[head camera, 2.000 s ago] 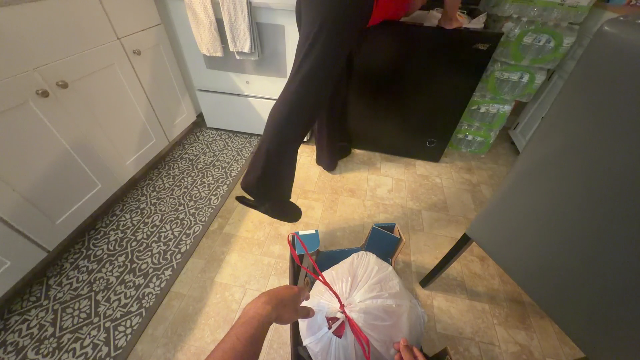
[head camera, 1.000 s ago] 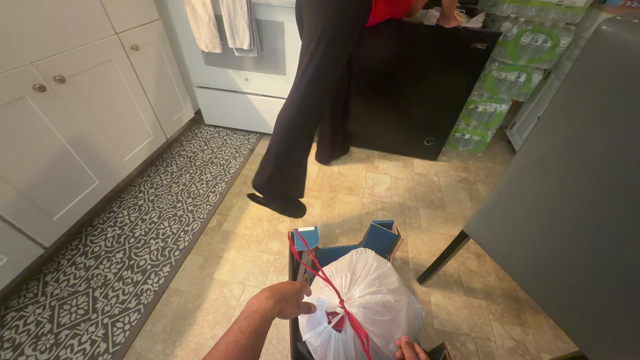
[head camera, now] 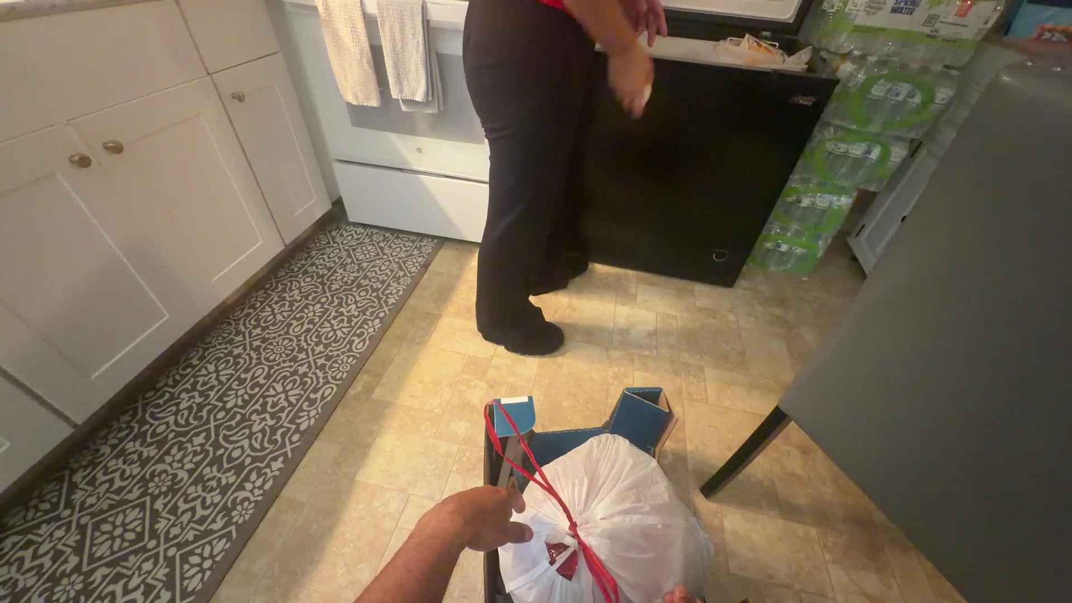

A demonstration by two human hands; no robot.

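Note:
A full white plastic trash bag with a knotted red drawstring fills a blue cardboard box at the bottom centre. My left hand rests at the box's left side, against the bag's edge, thumb and fingers apart. Whether it grips the box's edge is hidden. Of my right hand only fingertips show at the bottom edge, beside the bag's lower right; its hold cannot be made out.
Another person in black trousers stands by an open black chest freezer. Stacked water bottle packs are beyond it. A grey chair stands right; a patterned rug lies left along white cabinets.
The other person has straightened up, the raised foot now down on the floor, and a hand has moved away from the freezer's rim. My hands and the bag are nearly unchanged.

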